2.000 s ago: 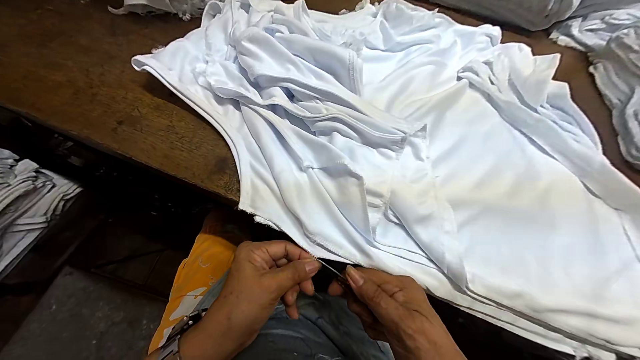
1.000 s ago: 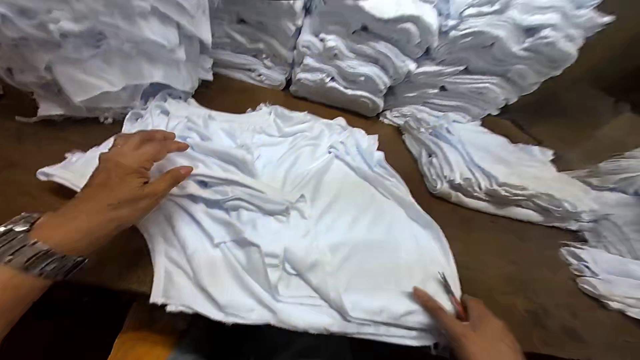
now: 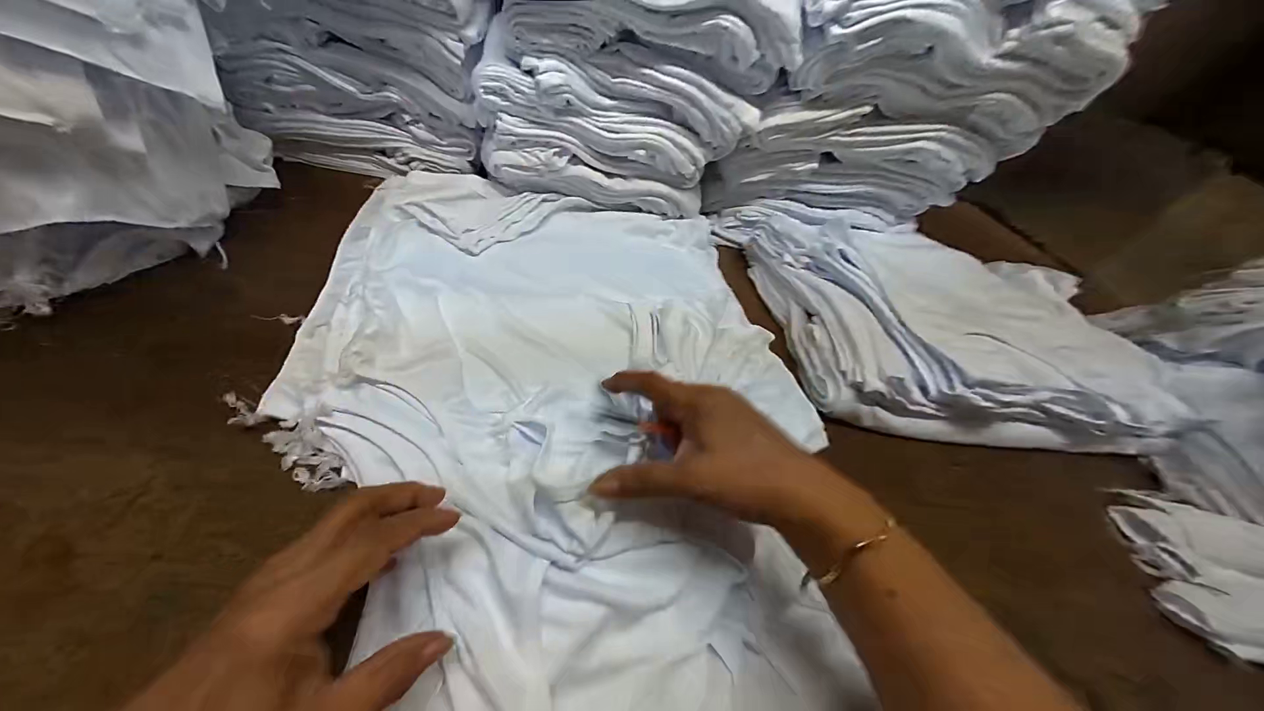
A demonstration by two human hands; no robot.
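White knit garments (image 3: 513, 326) lie in a rumpled, layered pile on the brown table in front of me. My left hand (image 3: 346, 592), fingers apart and with nothing in it, is at the pile's lower left edge. My right hand (image 3: 701, 449) is over the middle of the pile, thumb and forefinger spread. A small cutting tool with a red part (image 3: 660, 431), probably thread snips, sits within the right hand; its metal end is blurred. Whether the right fingertips touch the cloth is hard to tell.
Tall stacks of folded white fabric (image 3: 612, 118) stand along the back of the brown tabletop (image 3: 128, 425). Loose white cloth (image 3: 118, 148) is piled at the back left. More layered white pieces (image 3: 987, 336) lie at the right, with frayed scraps (image 3: 306, 454) at the left edge.
The right hand has moved from the garment's lower right corner to the middle of the pile. The left hand has come off the garment's upper left part to the lower left edge. The white cloth lies differently.
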